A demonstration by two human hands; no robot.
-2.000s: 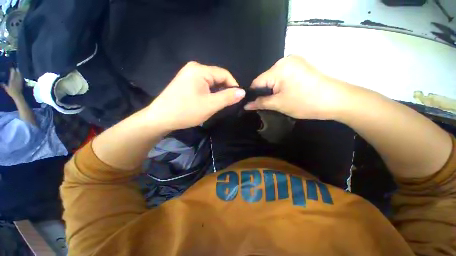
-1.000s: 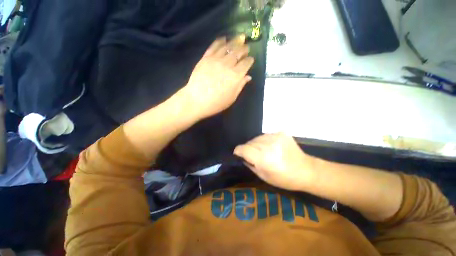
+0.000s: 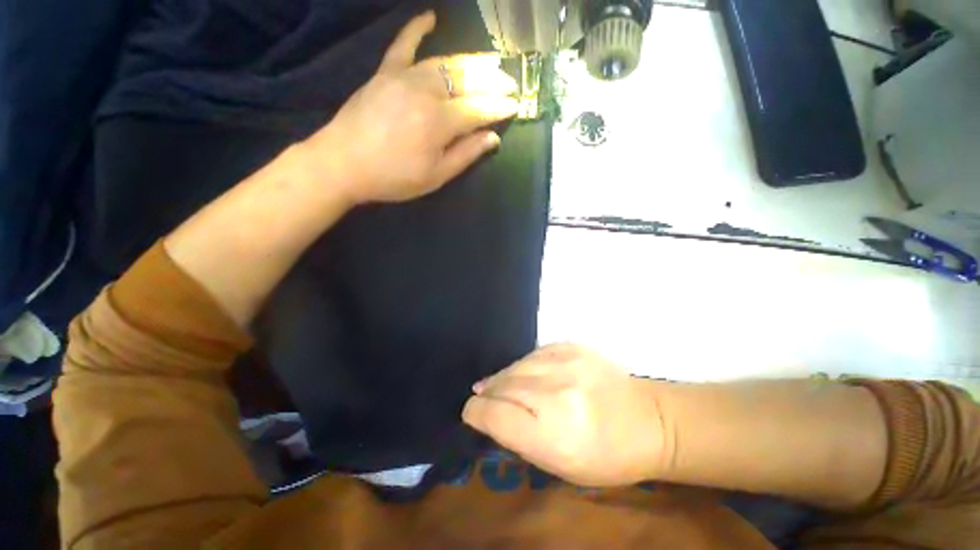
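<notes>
A large dark garment [image 3: 419,269] lies over the machine bed and hangs down to the lap. Its right edge runs from the lit presser foot [image 3: 528,99] down to my right hand. My left hand [image 3: 424,124] lies flat on the cloth with fingers spread, its fingertips just left of the presser foot. My right hand [image 3: 570,414] pinches the garment's edge near the lap, fingers closed together. The fingertips of my right hand partly hide the cloth they hold.
A ridged round knob [image 3: 614,45] sits right of the needle area. A black smartphone [image 3: 795,91] lies on the white machine table [image 3: 688,290]. Blue-handled thread snips [image 3: 926,252] lie at the right. A pale piece [image 3: 29,338] shows at the far left.
The view has shifted, showing more of the machine. From spread over the cloth, my left hand stays beside the foot; my right hand still pinches the lower edge, now farther below the foot.
</notes>
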